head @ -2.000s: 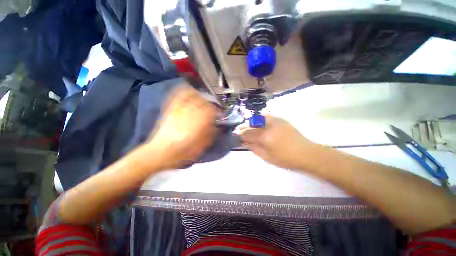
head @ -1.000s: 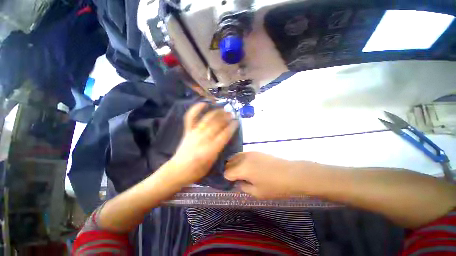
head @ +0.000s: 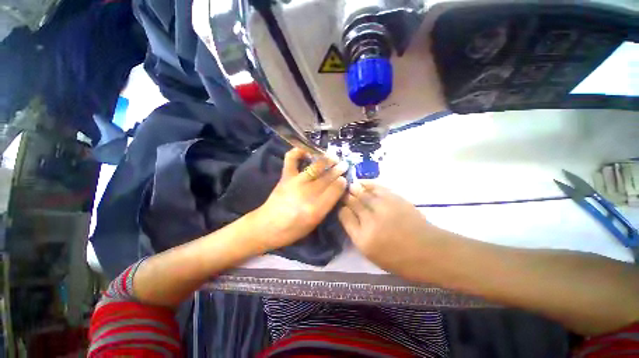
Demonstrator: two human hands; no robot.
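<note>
The dark grey-navy garment body (head: 189, 164) lies bunched on the table left of the needle. My left hand (head: 301, 203), with a ring on one finger, presses and holds its edge just in front of the presser foot (head: 341, 155). My right hand (head: 382, 220) pinches the cloth edge beside it, fingertips close to my left fingertips. The needle point and the seam are hidden by the fingers and glare. The white sewing machine head (head: 413, 77) stands above, with a large blue knob (head: 369, 80) and a small blue knob (head: 367, 169).
Blue-handled thread snips (head: 602, 213) lie right of the machine, near a pale metal plate (head: 622, 180). A measuring tape (head: 336, 288) runs along the front table edge. More dark cloth (head: 77, 63) hangs at the back left. A black control panel (head: 525, 52) is upper right.
My right hand has moved from the cloth near the front table edge up to the presser foot. My left hand has shifted slightly right. The camera view has shifted too.
</note>
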